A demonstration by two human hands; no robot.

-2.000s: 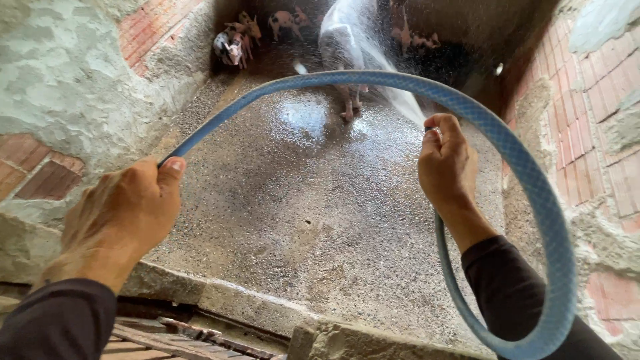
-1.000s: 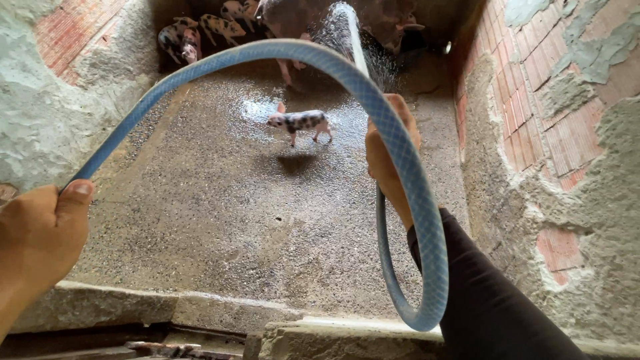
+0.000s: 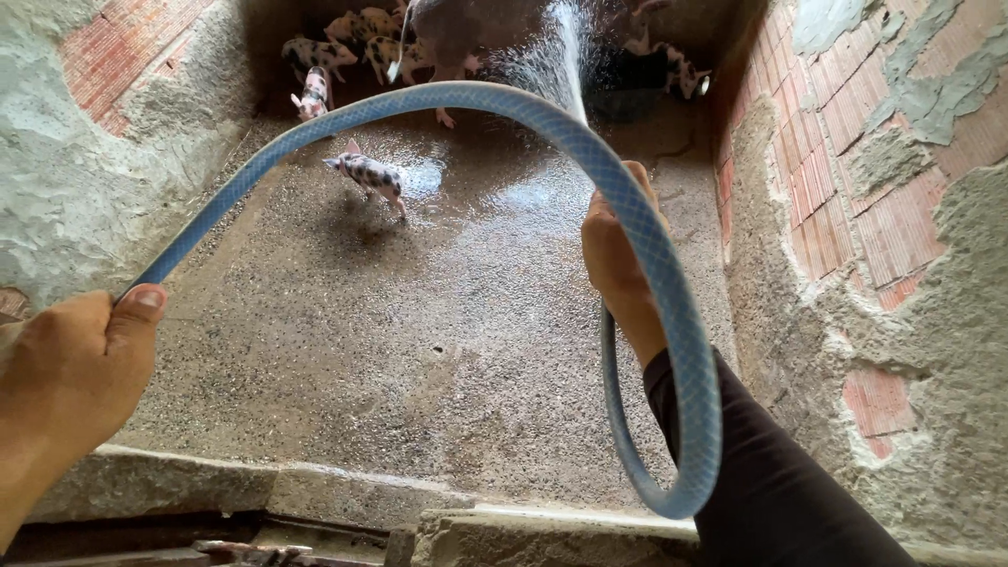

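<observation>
A blue braided hose (image 3: pixel 472 96) arches across the view and loops down at the right. My left hand (image 3: pixel 87 362) is closed around it at the left. My right hand (image 3: pixel 622 244) grips the hose near its outlet, partly hidden behind the loop. A white jet of water (image 3: pixel 568 63) sprays from there toward the far end of the pen, by a large pig (image 3: pixel 472 35). One spotted piglet (image 3: pixel 370 177) stands on the wet floor (image 3: pixel 378 315). Several more spotted piglets (image 3: pixel 315 57) are at the back left and back right.
Rough plastered walls with exposed red hollow brick stand at the left (image 3: pixel 94 181) and right (image 3: pixel 827 189). A low concrete ledge (image 3: pixel 551 535) crosses the front, with a gap and wooden pieces below it at the left. A dark trough-like object (image 3: pixel 630 90) lies at the back right.
The spotted piglet on the floor has turned and moved left from where it stood one second ago. Two seconds ago it was not out there. Both hands keep hold of the hose.
</observation>
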